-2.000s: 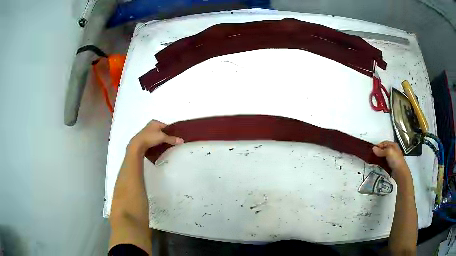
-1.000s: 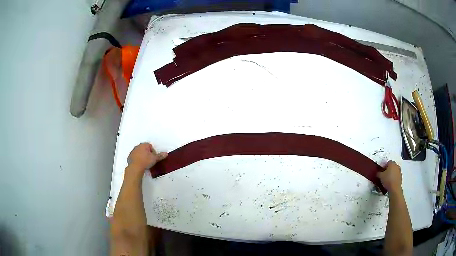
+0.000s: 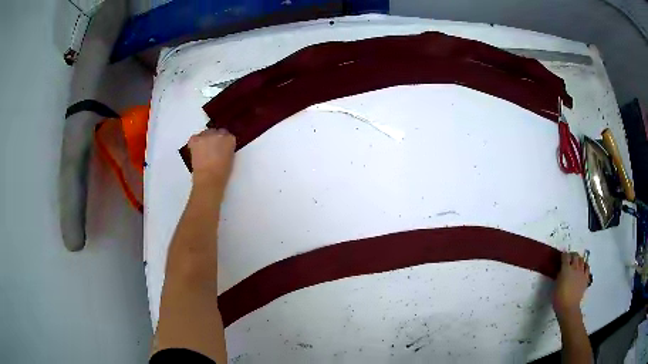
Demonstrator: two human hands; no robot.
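A curved dark maroon strip [image 3: 384, 254] lies across the near part of the white table. My right hand [image 3: 573, 279] holds its right end; the metal folding guide there is almost wholly hidden, with only a small bit showing by my fingers. My left hand [image 3: 212, 151] is on the left end of the maroon stack of cut pieces [image 3: 398, 64], fingers curled over its edge; whether it grips a piece is unclear. The strip's left end passes behind my left forearm.
Red-handled scissors [image 3: 568, 149] lie at the stack's right end. The steam iron [image 3: 602, 181] rests on its dark pad at the right edge of the white table [image 3: 341, 170]. An orange object [image 3: 135, 135] and a grey padded arm [image 3: 77, 178] stand beyond the left edge.
My left hand has let go of the strip's left end and moved up to the stack. The strip has moved nearer to me, with my right hand still at its right end.
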